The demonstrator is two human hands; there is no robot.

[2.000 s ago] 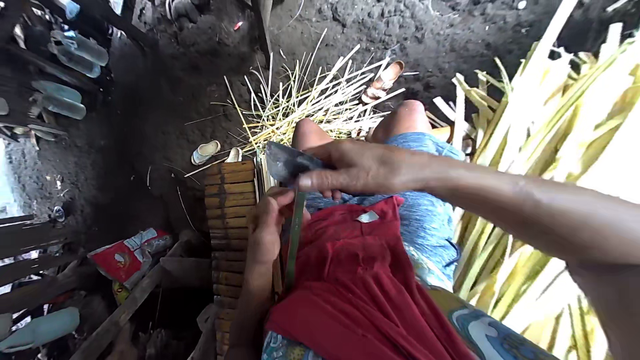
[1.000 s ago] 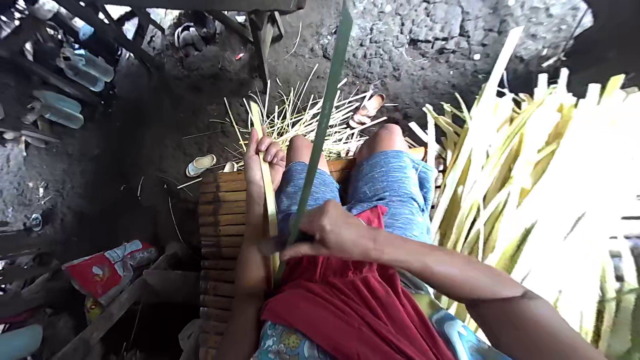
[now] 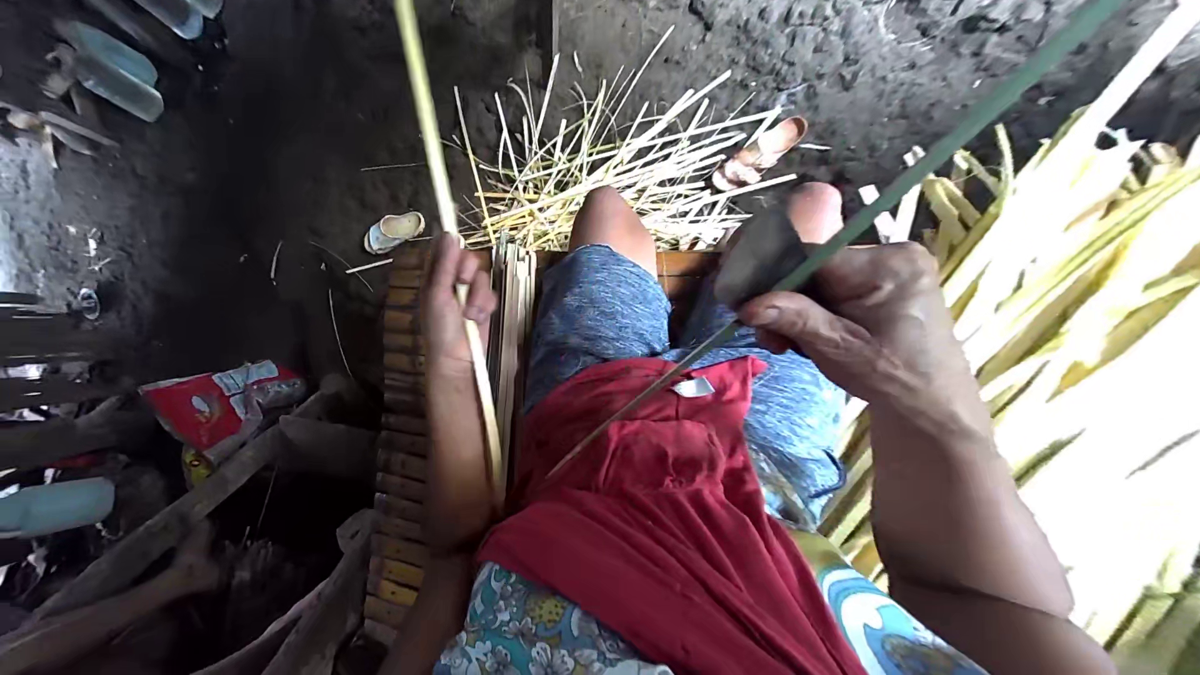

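Note:
My left hand [image 3: 459,291] holds a thin pale split strip [image 3: 432,141], likely bamboo, that runs from the top of the view down along my forearm. My right hand [image 3: 844,319] grips a long green strip [image 3: 947,145] together with a dark, blurred flat blade [image 3: 761,258]; its handle is hidden by the hand. The green strip slants from the upper right down towards my lap. A red cloth [image 3: 656,469] lies over my lap and blue shorts. Beside my left forearm, several narrow strips [image 3: 513,328] lie lengthwise on the bamboo-slat seat [image 3: 403,469].
Thin shavings [image 3: 609,169] are heaped on the dirt floor beyond my knees, near a brown sandal [image 3: 773,141] and a pale shoe [image 3: 394,231]. Wide pale strips [image 3: 1078,356] are piled at the right. A red packet [image 3: 225,403], wooden poles [image 3: 159,520] and plastic bottles [image 3: 112,70] are at the left.
My right hand has moved away from my left, out to the right, with the green strip and blade. The strip in my left hand now reaches much farther up the view.

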